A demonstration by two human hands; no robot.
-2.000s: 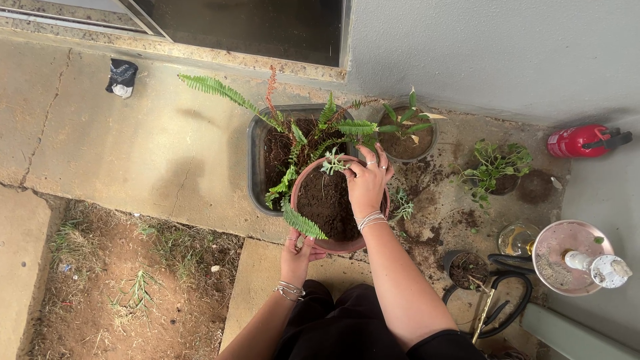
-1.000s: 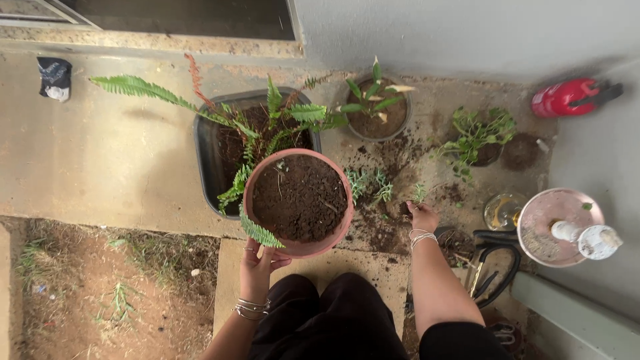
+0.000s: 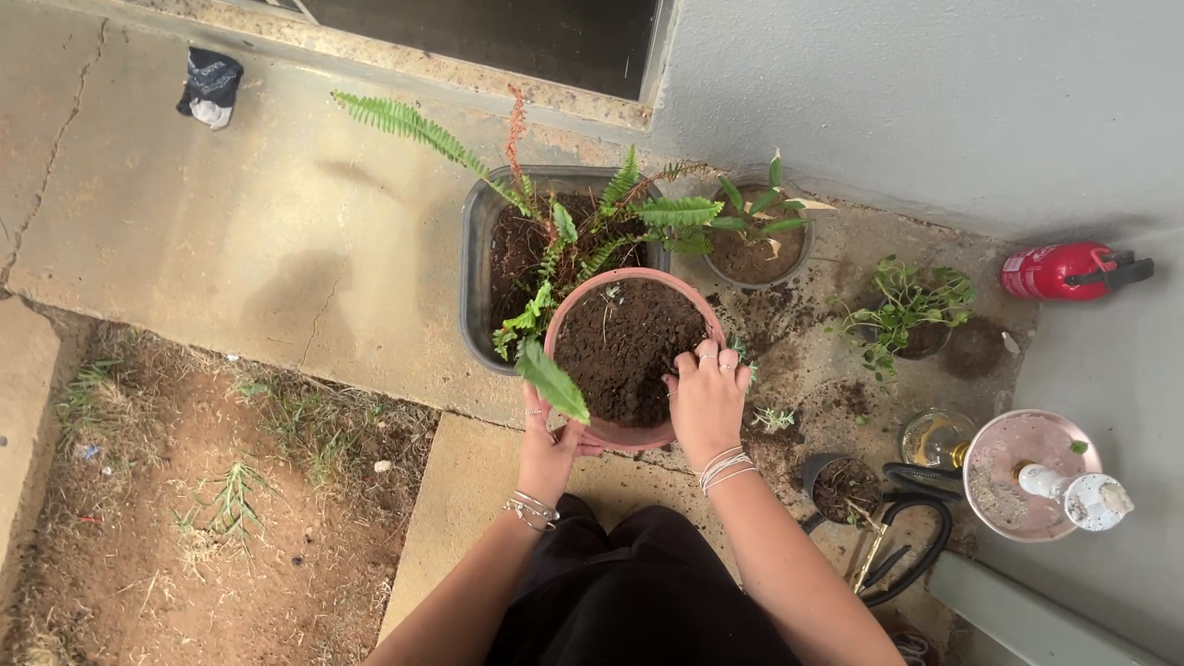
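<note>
A round terracotta-coloured pot (image 3: pixel 592 310) full of dark soil is in front of me, overlapping the near edge of a grey rectangular planter (image 3: pixel 476 277) with a fern (image 3: pixel 564 236). My left hand (image 3: pixel 550 453) holds the pot's lower left rim, thumb and fingers against its side, beneath a fern frond. My right hand (image 3: pixel 708 393) is over the right rim, its fingertips in the soil; whether they pinch anything is hidden. Small green sprigs lie to the right, partly behind that hand, and one succulent sprig (image 3: pixel 773 419) rests on the concrete.
Two potted plants, a leafy one (image 3: pixel 763 217) and a trailing one (image 3: pixel 911 314), stand to the right. Beyond are a red fire extinguisher (image 3: pixel 1059 271), a hookah with a pink tray (image 3: pixel 1008 462) and black hose, and a small pot (image 3: pixel 823 472). A dark cloth (image 3: pixel 211 79) lies upper left.
My right hand, a second ago reaching to the ground among the sprigs right of the pot, is now back at the pot with its fingers in the soil. My left hand has stayed on the pot.
</note>
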